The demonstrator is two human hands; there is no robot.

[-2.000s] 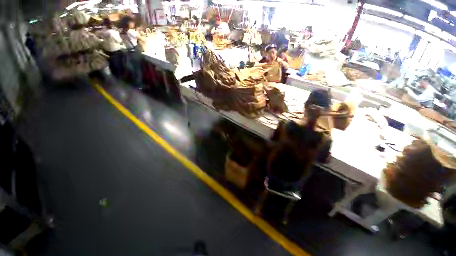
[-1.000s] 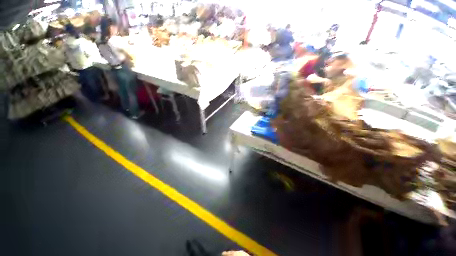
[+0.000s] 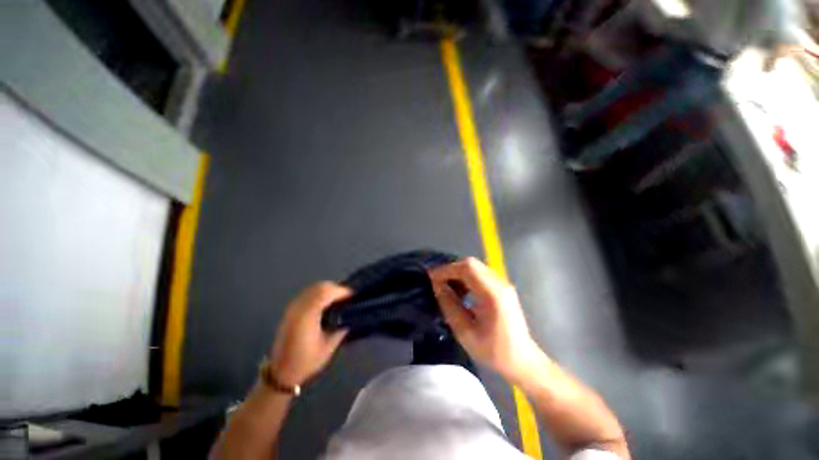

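A dark navy or black bag-like piece (image 3: 386,292), curved along its far edge, is held in front of my body at the lower middle of the view. My left hand (image 3: 308,331) grips its left end, with a bracelet on the wrist. My right hand (image 3: 478,310) pinches its right side between thumb and fingers. The piece is blurred, and its details cannot be told.
A grey floor lane (image 3: 332,144) lies between two yellow lines. A pale wall (image 3: 72,260) stands at the left. A white table (image 3: 772,135) is at the right, with dark and red things under it. A person's leg shows at the upper right.
The view has turned down and along the lane. Both hands and the dark piece are now in view; a second ago only a small bit of a hand and something dark showed at the bottom edge.
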